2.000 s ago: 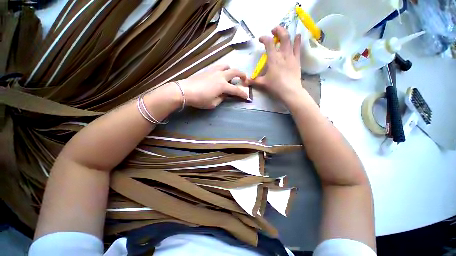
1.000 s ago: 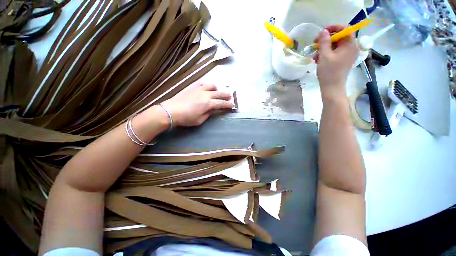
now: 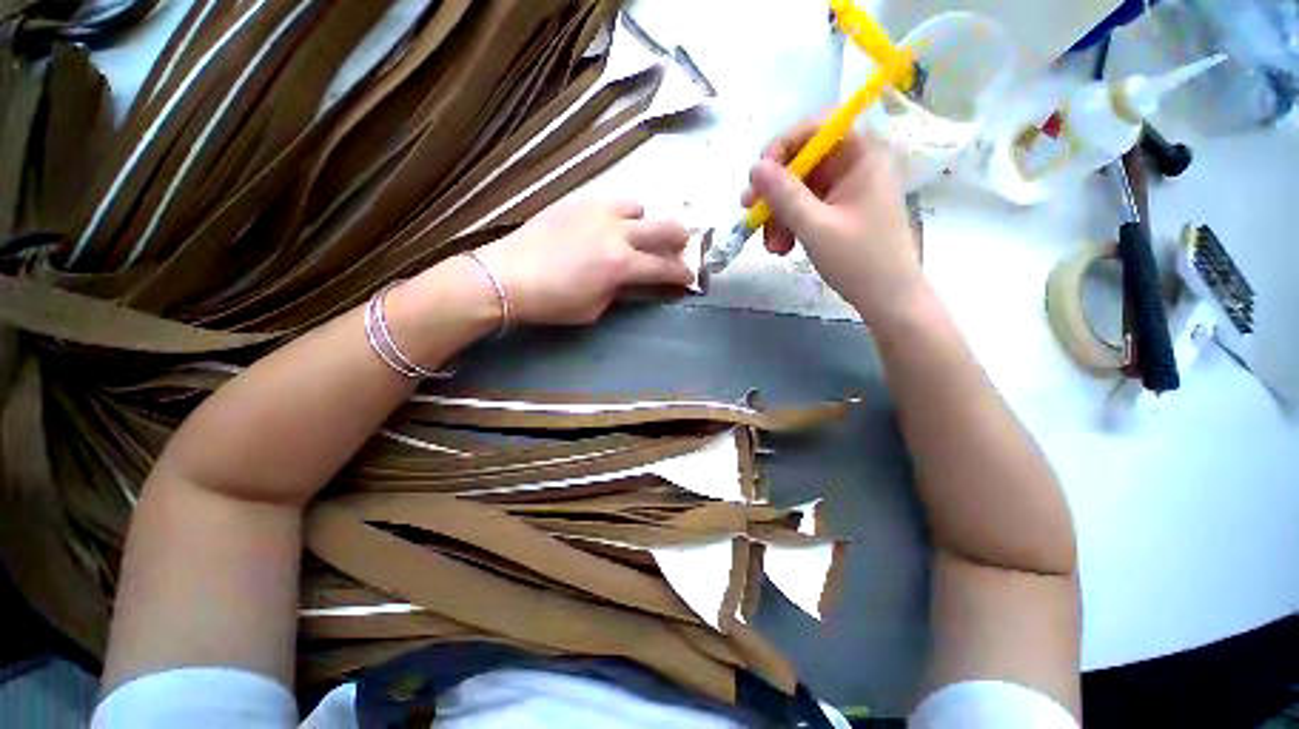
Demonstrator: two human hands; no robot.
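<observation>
My right hand (image 3: 841, 214) holds the glue brush (image 3: 841, 126) like a pen, its pale bristles down at a small white strap end (image 3: 695, 262). My left hand (image 3: 591, 262) presses on this strap end with its fingertips; the rest of that strap is hidden under the hand. A large bundle of brown leather straps (image 3: 328, 157) fans out at the upper left. More straps with white flared ends (image 3: 705, 581) lie in front of me on the dark grey board (image 3: 869, 484).
At the upper right stand the glue pot (image 3: 962, 86) with a second yellow brush (image 3: 862, 32) and a glue bottle (image 3: 1068, 143). Masking tape (image 3: 1068, 313), a black-handled hammer (image 3: 1144, 306) and a wire brush (image 3: 1215, 279) lie at the right.
My right hand has brought the brush from the glue pot back left and down to the strap end. My left hand stays at the strap end.
</observation>
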